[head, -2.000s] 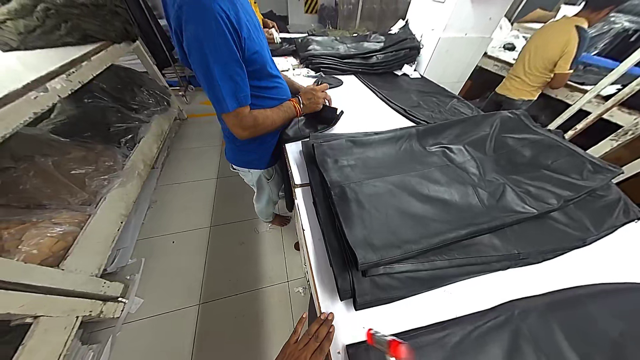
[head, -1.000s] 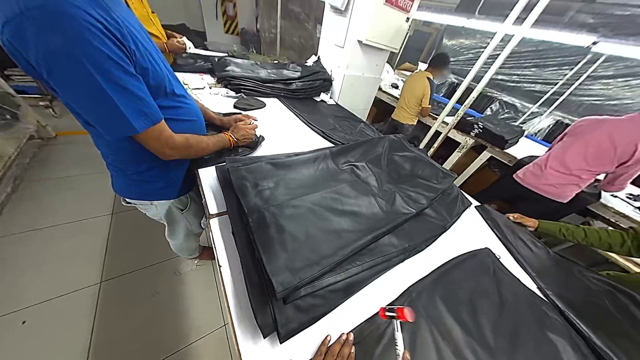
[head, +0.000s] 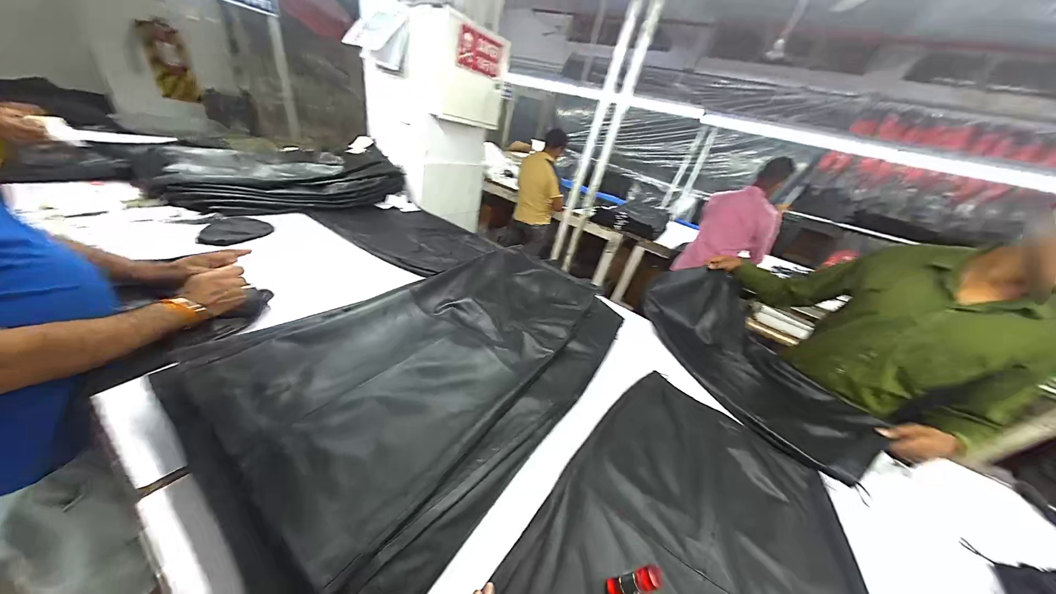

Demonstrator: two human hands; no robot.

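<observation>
A fingertip of my left hand (head: 485,588) shows at the bottom edge, beside the lower left edge of a flat black leather piece (head: 668,495). The rest of that hand is out of frame. Over the same piece, the red and black end of a small tool (head: 634,580) pokes up from the bottom edge; its kind cannot be told. My right hand is out of view, so what it holds does not show. Left of the piece lies a stack of large black leather panels (head: 388,396), with a strip of white tabletop (head: 528,474) between them.
A co-worker in blue (head: 49,330) handles dark material at the table's left side. Across the table, a person in a green shirt (head: 907,330) holds up a long black leather piece (head: 742,379) with both hands. Behind the stack are folded black pieces (head: 272,177) and a white pillar (head: 445,165).
The view has swung right and up. The person in green has come into view, and the long leather piece at the right is now lifted at its far end. My left hand has mostly left the frame.
</observation>
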